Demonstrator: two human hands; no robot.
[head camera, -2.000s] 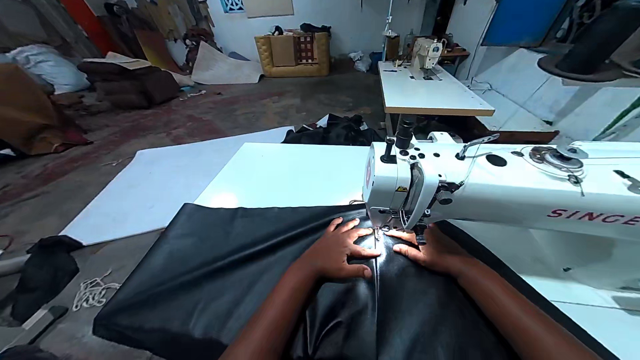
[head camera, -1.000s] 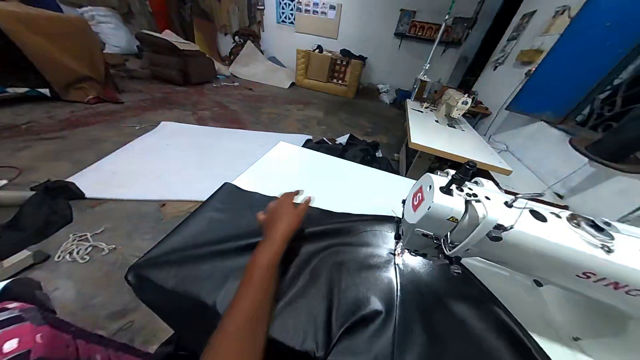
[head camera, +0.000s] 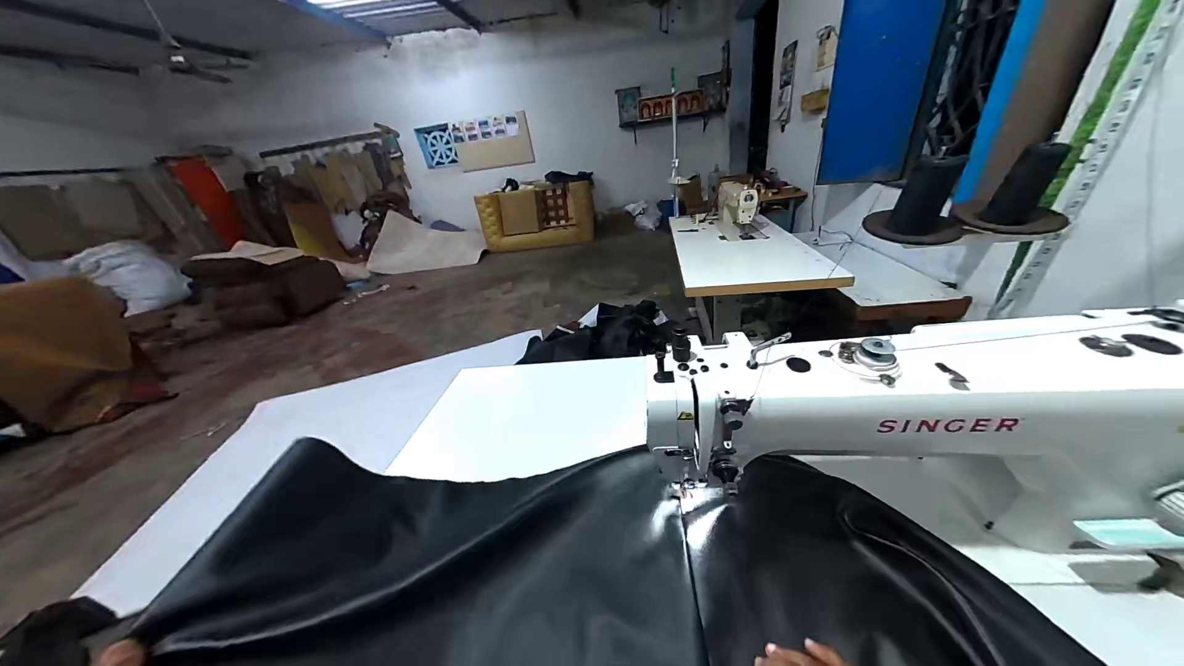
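A large sheet of black leather-like material (head camera: 555, 564) with a seam lies under the presser foot of a white Singer sewing machine (head camera: 860, 407). At the bottom left corner, my left hand (head camera: 120, 653) is on the sheet's left edge, mostly cut off by the frame; its grip cannot be made out. My right hand (head camera: 801, 655) shows only fingertips at the bottom edge, resting on the material right of the seam. The machine's lamp lights the seam at the needle.
Behind the machine is the white table top (head camera: 527, 416), with black cloth (head camera: 610, 333) beyond it. A second sewing machine (head camera: 740, 202) stands on another table (head camera: 758, 259). Black thread cones (head camera: 928, 194) sit at right. A brown seat (head camera: 268, 291) is on the floor at left.
My left hand has moved from the sheet's far edge to its lower left edge. My right hand, beside the needle two seconds ago, is now near the bottom edge. The view has shifted.
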